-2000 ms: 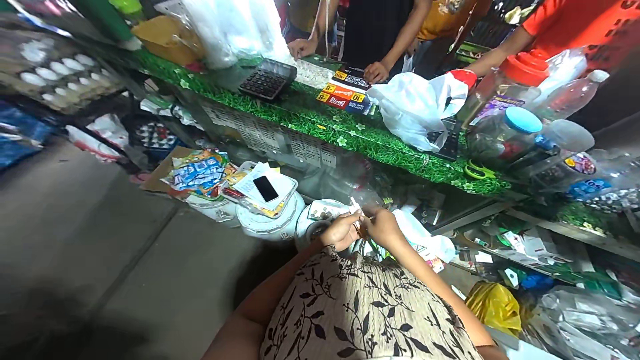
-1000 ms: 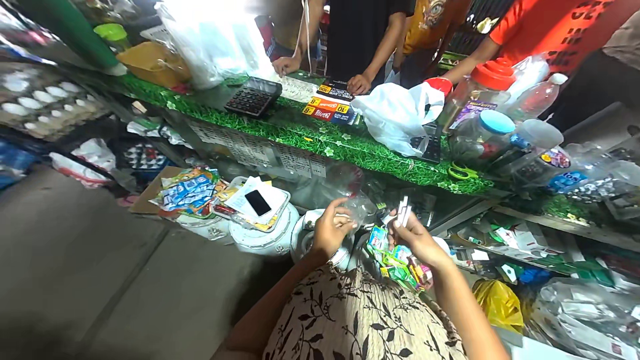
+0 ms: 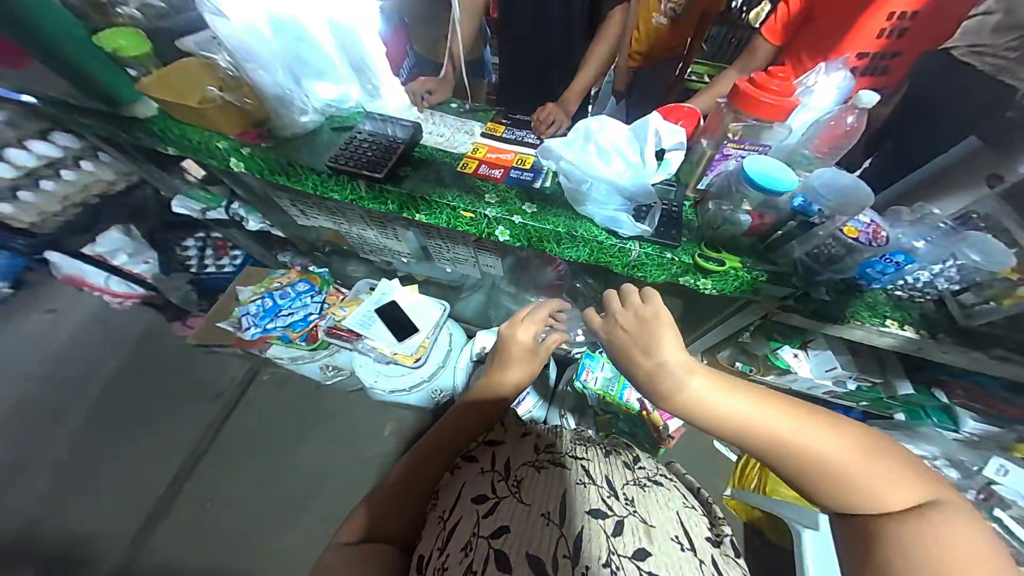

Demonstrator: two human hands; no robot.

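Note:
My left hand (image 3: 524,344) and my right hand (image 3: 636,328) are held close together below the counter's front edge, fingers curled. Between them is a clear plastic bag (image 3: 574,324) with small white things inside; my left fingers close on its edge. What my right fingertips hold is hidden behind the hand. Colourful packets (image 3: 606,380) lie just below my right hand. To the left, a smartphone (image 3: 397,321) rests on papers over a white lidded bucket (image 3: 412,380). Beside it stands a cardboard box (image 3: 228,308) filled with sachets (image 3: 290,308).
The counter, edged with artificial grass (image 3: 480,216), bears a calculator (image 3: 374,146), a white plastic bag (image 3: 612,164), green-handled scissors (image 3: 716,258) and plastic jars (image 3: 748,196). People stand behind it, one person's hand (image 3: 552,118) on the counter. Egg trays (image 3: 48,176) are at the left.
A second ago my right hand held small white sticks, apart from my left; now the hands are closer together, at the clear bag, and those sticks are out of sight.

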